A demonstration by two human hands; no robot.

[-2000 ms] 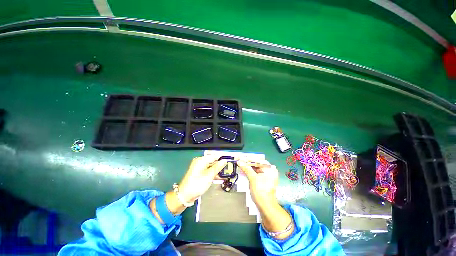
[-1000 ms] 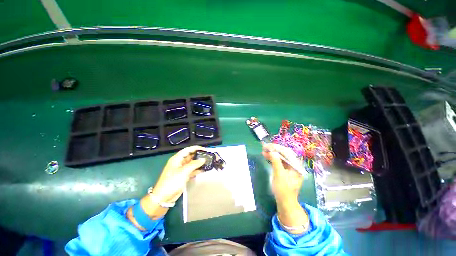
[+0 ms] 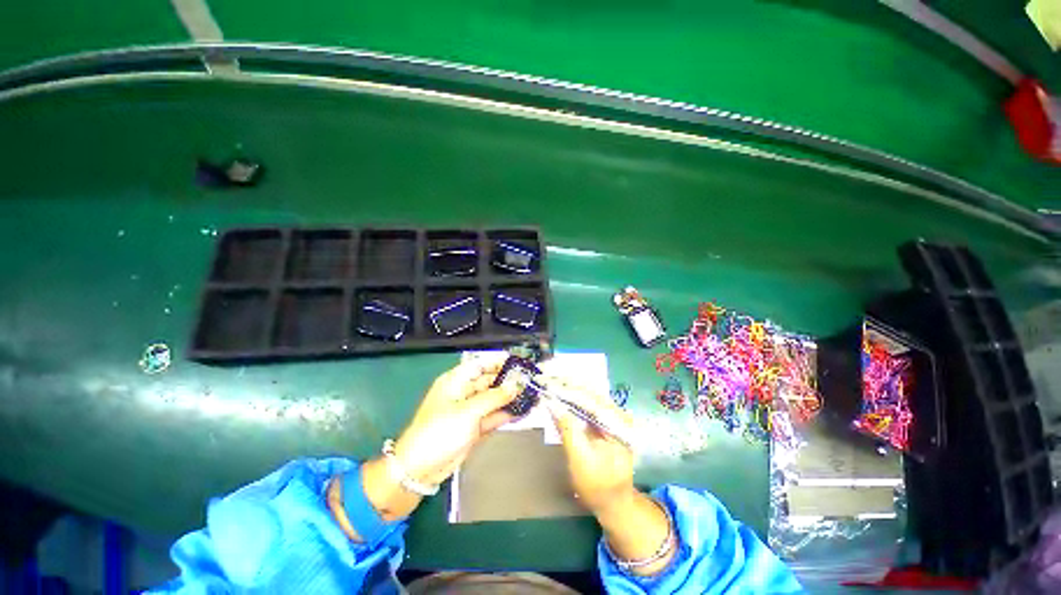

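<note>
My left hand (image 3: 448, 421) holds a small black watch unit (image 3: 519, 388) above a white and grey-beige sheet (image 3: 512, 482). My right hand (image 3: 596, 451) holds slim pale tweezers (image 3: 572, 406), with their tip at the unit. The unit's details are small and partly hidden by my fingers. Behind, a black foam tray (image 3: 370, 286) holds several glossy dark screen-and-case assemblies (image 3: 454, 314) in its right-hand pockets. An open unit with white and gold parts (image 3: 638, 318) lies alone to the right of the tray.
Tangled coloured wires (image 3: 735, 370) lie at right, partly over a clear plastic bag (image 3: 840, 500). A dark parts box (image 3: 927, 401) holds more wires. Black foam trays (image 3: 998, 395) stand at far right. A small dark piece (image 3: 242, 172) lies behind the tray; a round silvery item (image 3: 155, 357) lies left.
My right hand has moved left from beside the coloured wires to the unit, bringing the tweezers against it. My left hand still holds the unit. The camera view has shifted.
</note>
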